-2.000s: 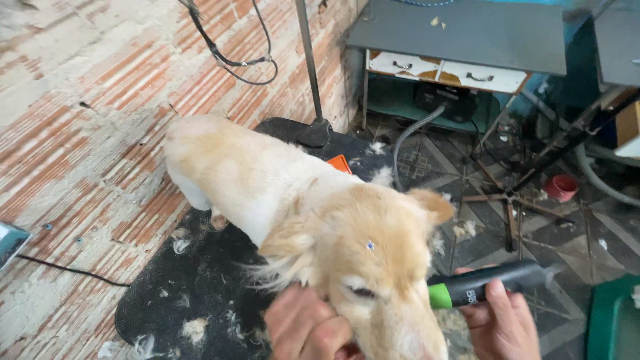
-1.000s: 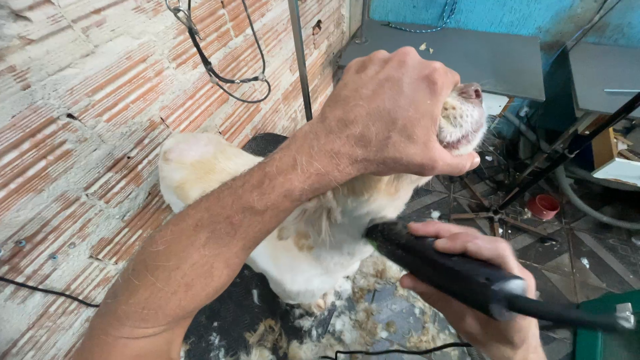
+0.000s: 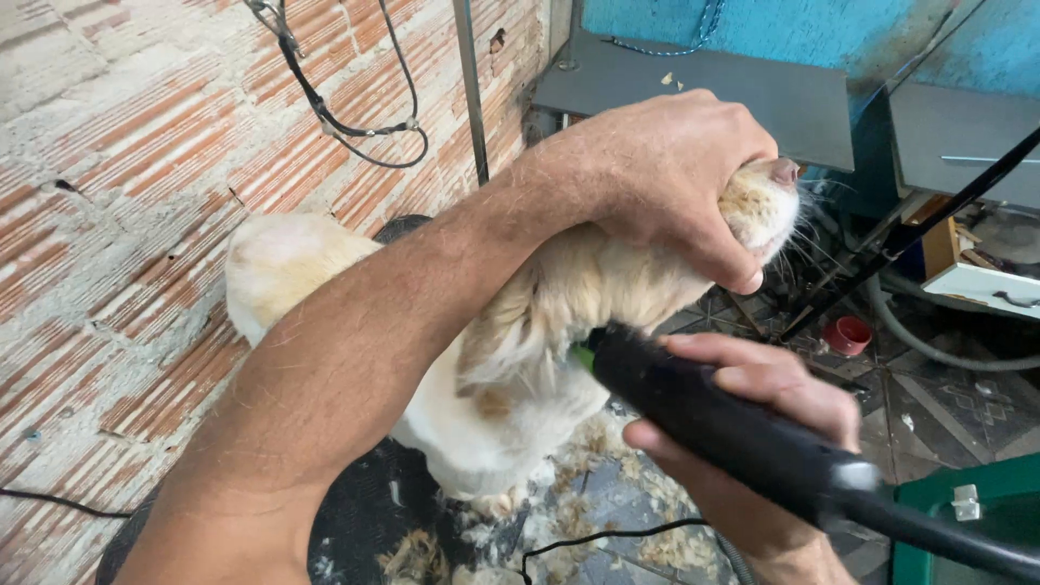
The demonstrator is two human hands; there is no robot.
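Note:
A cream and white dog [image 3: 520, 414] is on a black grooming table [image 3: 366, 504], its muzzle pointing up and right. My left hand [image 3: 682, 171] grips the head around the muzzle, thumb at the jaw, hiding the eyes. My left forearm crosses over the dog's back. Black corded electric clippers [image 3: 715, 414] lie in my right hand [image 3: 772, 398], fingers above and thumb below. Their green-edged head touches the long fur of the throat, where the blade is hidden.
Cut fur [image 3: 601, 487] and a black cord [image 3: 609, 536] lie near the dog. A metal post [image 3: 471, 89] and hanging loop [image 3: 366, 130] stand by the brick wall [image 3: 146, 203]. Beyond are a grey table [image 3: 731, 89], a red bowl [image 3: 847, 335] and a green bin [image 3: 967, 504].
Two seconds ago the dog faced down, with my left hand low by its cheek and the clippers beside its face. Now its muzzle is raised and the clippers are at its throat.

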